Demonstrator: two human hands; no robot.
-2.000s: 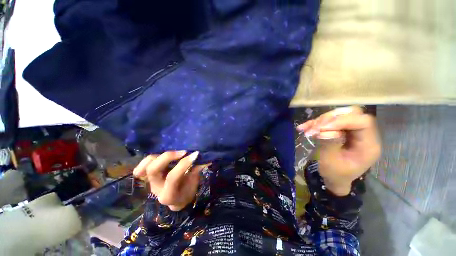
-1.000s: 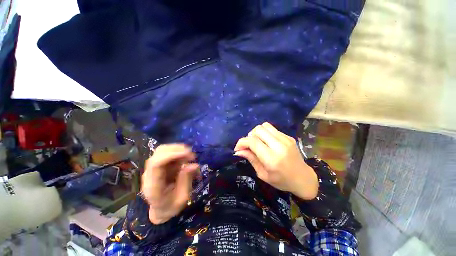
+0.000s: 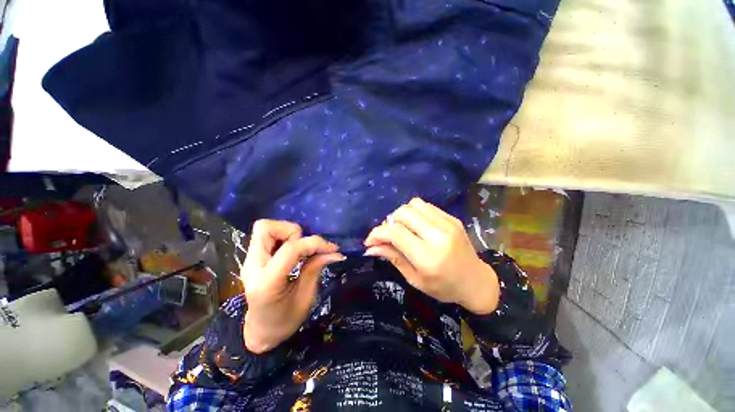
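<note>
A dark navy garment hangs over the table edge towards my lap. Its matte shell (image 3: 218,60) is at the upper left. Its shiny blue lining (image 3: 338,173) with tiny pale dots faces up, and a broken line of white basting stitches (image 3: 242,129) runs beside it. My left hand (image 3: 282,278) pinches the near folded edge of the lining between thumb and fingertips. My right hand (image 3: 427,253) pinches the same edge just to the right, with a small gap between the hands. A small pale band shows on a right finger. No needle can be made out.
The table has a white cover (image 3: 60,96) at left and a cream cloth (image 3: 620,105) at right, with a dark loose thread on it. A red object (image 3: 56,227) and clutter lie below left, beside a pale rounded form (image 3: 44,346). A grey surface (image 3: 645,265) is at lower right.
My right hand has come in from the right, away from the cloth, to the lining edge. My left hand let go of the edge and now pinches it again. The garment has shifted slightly.
</note>
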